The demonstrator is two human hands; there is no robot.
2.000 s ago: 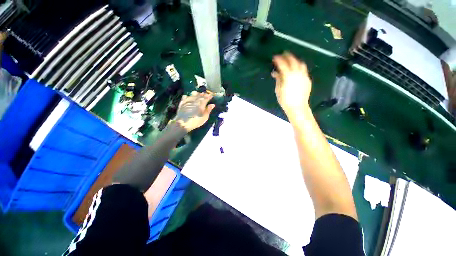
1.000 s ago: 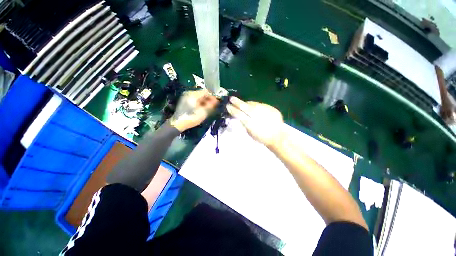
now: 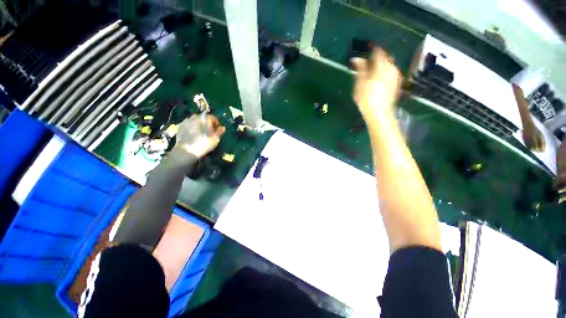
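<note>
My left hand (image 3: 200, 133), in a grey sleeve, is over the heap of unfinished units (image 3: 155, 133) left of the mat. It is blurred, and what its fingers touch is unclear. My right hand (image 3: 378, 84) is stretched out over the green belt (image 3: 298, 93), fingers bent. A dark piece (image 3: 360, 48) shows at its fingertips; whether it is held cannot be told. A small dark cord bundle (image 3: 261, 166) lies on the white work mat (image 3: 310, 217) near its left edge, its thin lead ending in a small plug.
A grey post (image 3: 243, 62) stands behind the mat. Ridged trays (image 3: 93, 90) and blue bins (image 3: 59, 211) are at left. Sheet-topped trays (image 3: 509, 267) are at lower right. Another person's arm (image 3: 527, 124) is by the far right tray stack (image 3: 478, 77). Units lie on the belt.
My hands were close together at the mat's upper left corner. My left hand has moved left to the heap, my right hand right and away over the belt. The view has shifted slightly.
</note>
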